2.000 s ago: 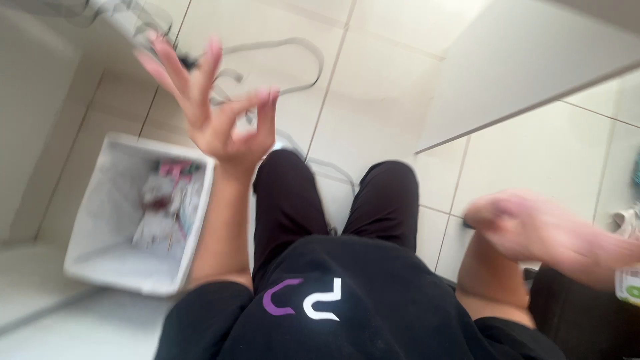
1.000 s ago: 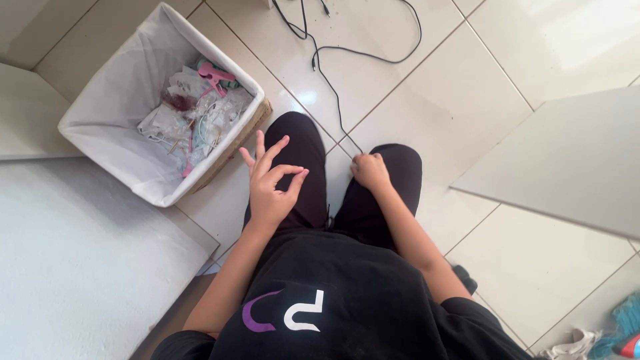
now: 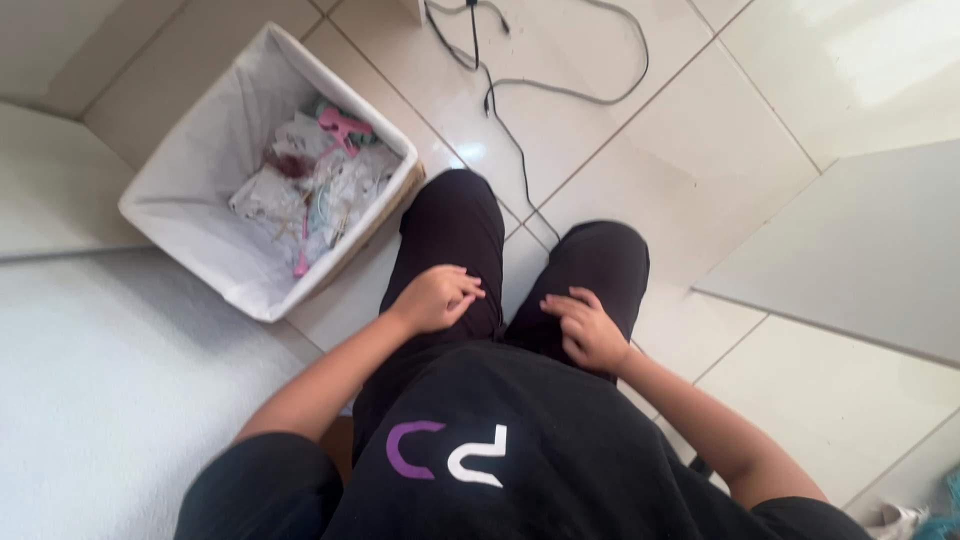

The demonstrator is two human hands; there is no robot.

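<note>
My left hand (image 3: 439,298) is over my left thigh, its fingers loosely bent and pointing to the right, with nothing seen in it. Over my right thigh is my right hand (image 3: 585,326), back up, fingers slightly spread and bent, also holding nothing visible. Dark trousers (image 3: 454,217) cover both legs, and a black T-shirt (image 3: 555,420) with a purple and a white mark fills the lower middle. A thin dark cable (image 3: 517,146) runs over the tiles toward my right knee, where its end is hidden.
To the left of my knees stands a bin with a white liner (image 3: 202,255), holding crumpled waste and a pink plastic clip (image 3: 343,127). More cable (image 3: 645,52) loops across the tiled floor (image 3: 675,202). A pale panel (image 3: 862,255) juts in at right. A white surface (image 3: 112,405) lies at lower left.
My left hand, raised with spread fingers and thumb touching the index finger earlier, has come down toward the thigh and relaxed. My right hand has drawn back from the knee, its fingers loosened.
</note>
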